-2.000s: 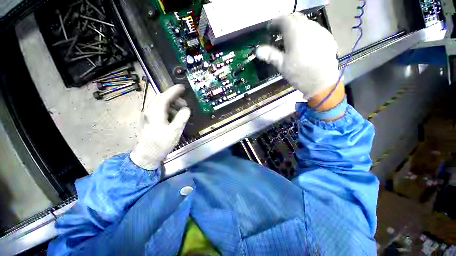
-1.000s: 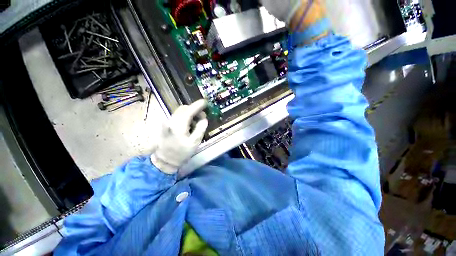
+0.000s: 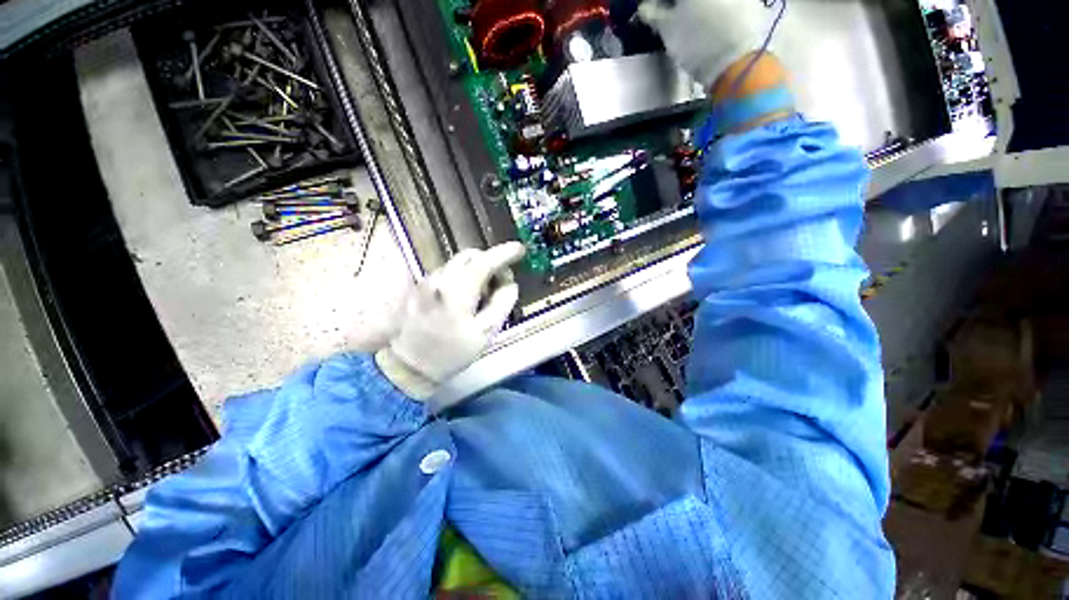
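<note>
A green circuit board (image 3: 504,131) lies in a dark carrier (image 3: 442,152) on the conveyor. It bears a plain silver heatsink (image 3: 621,94), two red-copper toroidal inductors (image 3: 511,32) at the far side and small parts near its front edge. My left hand (image 3: 457,311), in a white glove, rests at the carrier's near left corner, fingers apart, with nothing seen in it. My right hand (image 3: 707,35), gloved, is over the far right part of the board, beyond the heatsink. Its fingertips are near the top edge; whether it holds anything cannot be told.
A black parts tray (image 3: 193,152) with heaped metal pins stands at the left. Several pins with coloured ends (image 3: 307,211) lie beside it. The silver conveyor rail (image 3: 586,307) runs in front of me. Another board (image 3: 961,59) shows at the far right, with cardboard boxes (image 3: 955,440) below.
My right hand has moved from above the heatsink and board's front to the far side. My left hand has shifted right along the carrier's corner. The view has shifted, showing more inductors.
</note>
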